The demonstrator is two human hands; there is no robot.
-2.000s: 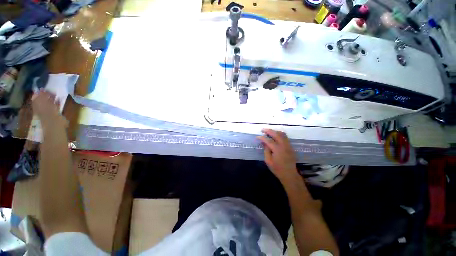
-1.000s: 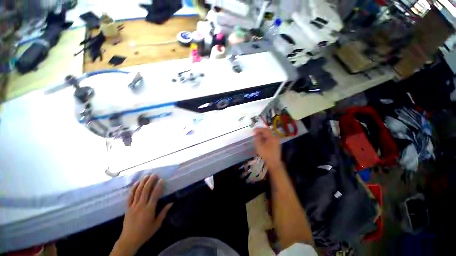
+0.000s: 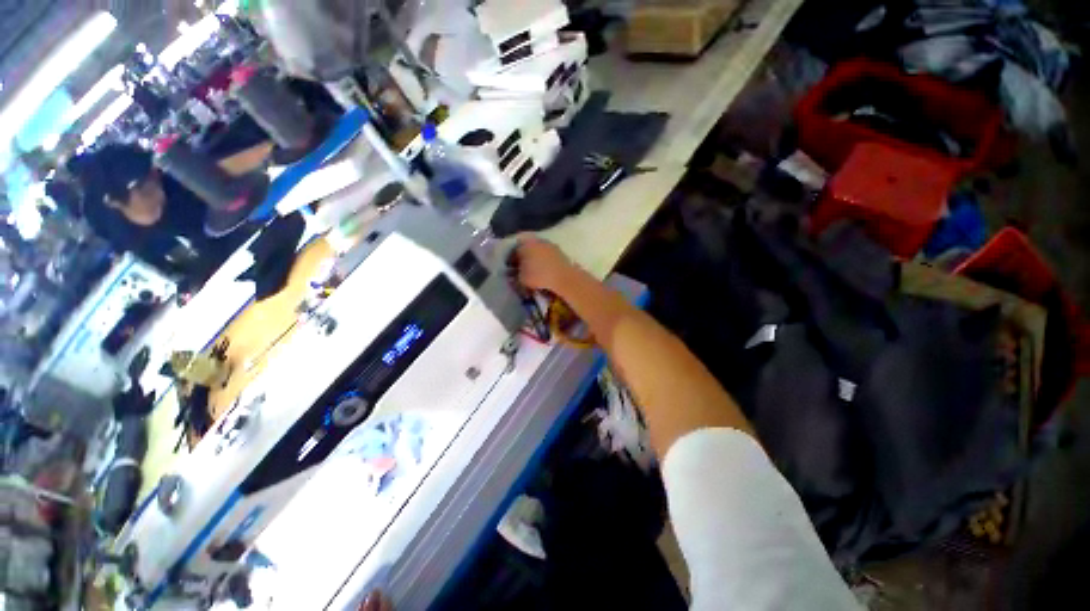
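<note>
My right hand [image 3: 534, 267] reaches to the right end of the white sewing machine [image 3: 395, 277], just above the scissors with red and yellow loop handles [image 3: 567, 320]. Its fingers are partly hidden, and I cannot tell whether they hold anything. Only fingertips of my left hand [image 3: 375, 600] show at the bottom edge of the picture, by the table's front edge. The pale strip cannot be made out clearly. Light blue scraps [image 3: 392, 448] lie on the machine bed.
A large dark garment heap [image 3: 837, 382] lies right of the table. Red baskets [image 3: 891, 197] stand beyond it. Dark cloth [image 3: 598, 161] and a cardboard box [image 3: 675, 26] are on the table extension. Another person [image 3: 138, 203] is at the upper left.
The view has swung to the right. My right hand has moved from the table's front edge to the machine's right end. My left hand has mostly left the picture.
</note>
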